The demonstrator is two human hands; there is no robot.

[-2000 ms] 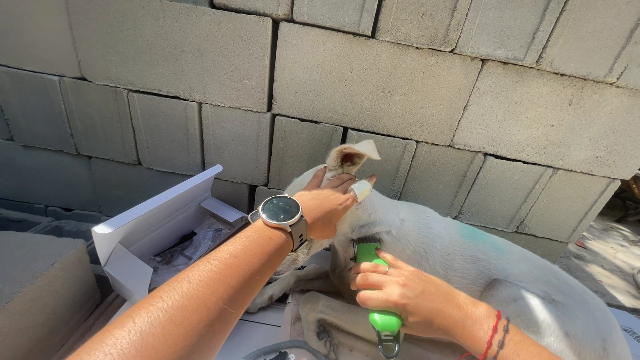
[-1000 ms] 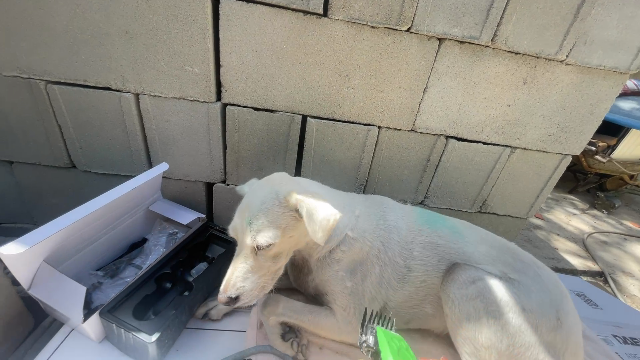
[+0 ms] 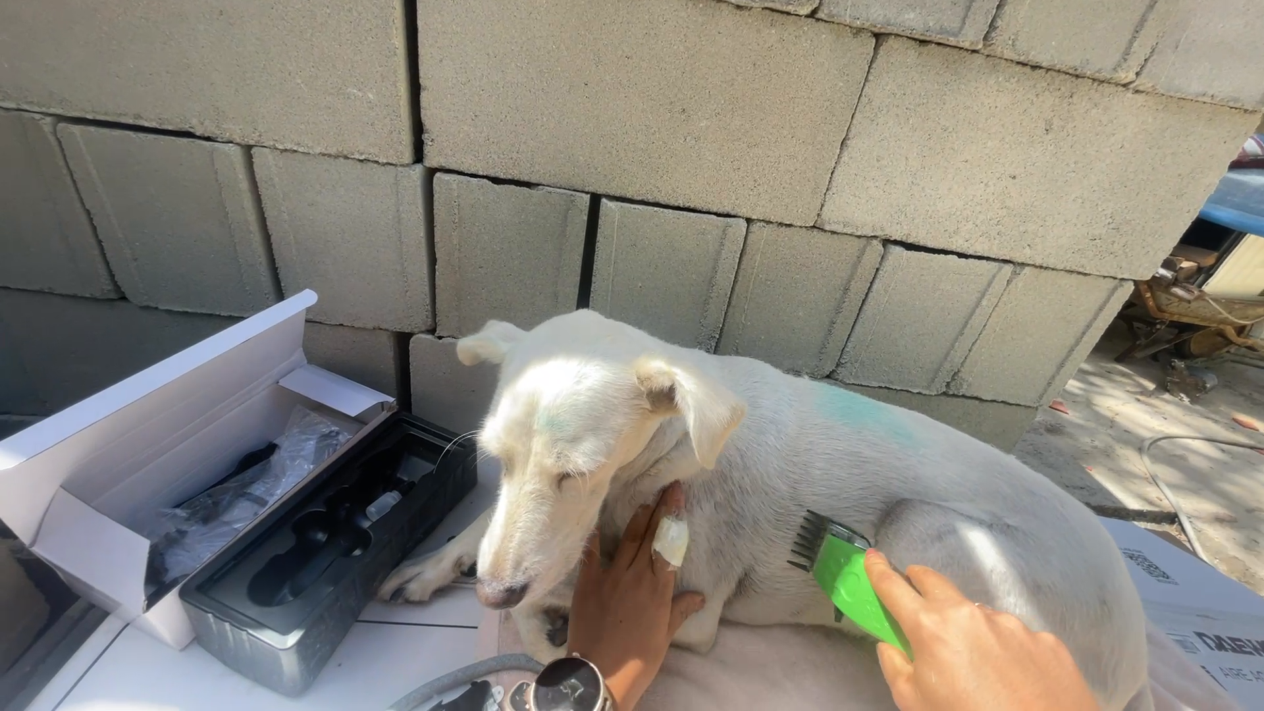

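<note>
A white dog with a turquoise mark on its back lies on a pale pink cloth, its head lowered. My left hand, wearing a watch and a white wrapping on one finger, rests with fingers spread against the dog's chest, below its ear. In my right hand is a green hair clipper with a dark comb attachment; the comb is at the dog's flank, and whether it touches the coat cannot be told.
At left, an open white box holds plastic-wrapped items beside a black molded tray. A concrete block wall stands behind the dog. A grey cable lies in front; printed cardboard is at right.
My left hand was at the dog's head and neck, left the view, and is now on its chest. The clipper has moved from the shoulder area to the flank. The dog's head has turned forward.
</note>
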